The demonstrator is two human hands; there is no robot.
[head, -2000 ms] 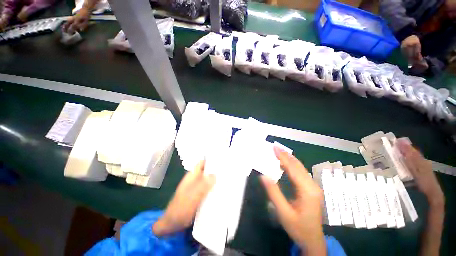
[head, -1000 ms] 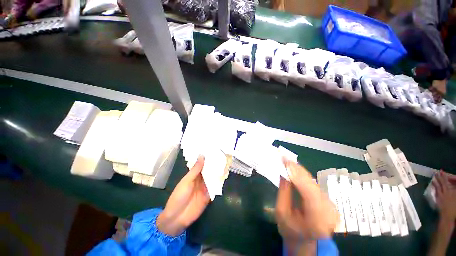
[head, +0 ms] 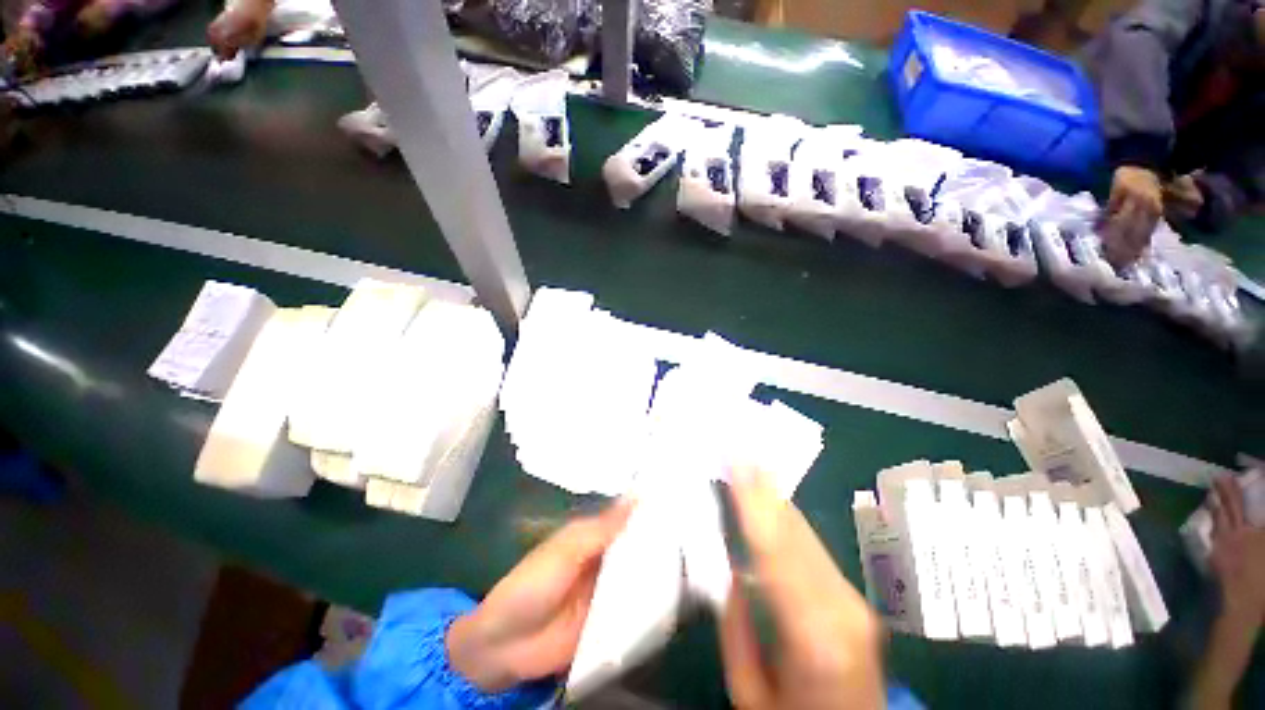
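Observation:
My left hand (head: 544, 599) holds a white carton (head: 635, 590) just in front of the centre pile. My right hand (head: 798, 596) is blurred at the carton's right side; whether it grips the carton cannot be told. Flat cartons (head: 576, 402) lie in a fanned pile at centre, with thin white leaflets (head: 721, 409) on the pile's right side. A row of folded cartons (head: 1020, 562) stands at right, and one more carton (head: 1075, 444) leans behind it.
Cream carton stacks (head: 402, 388) and a printed leaflet stack (head: 212, 337) lie left. A slanting metal upright (head: 437, 160) stands behind. Bagged products (head: 825, 187) line the far belt near a blue bin (head: 992, 94). Other people's hands show at far left, far right (head: 1135, 215) and right edge (head: 1235, 534).
My hands have come together over a carton, lower and nearer me. Another folded carton now stands at the left end of the right row. The far worker's hand has moved onto the bagged row.

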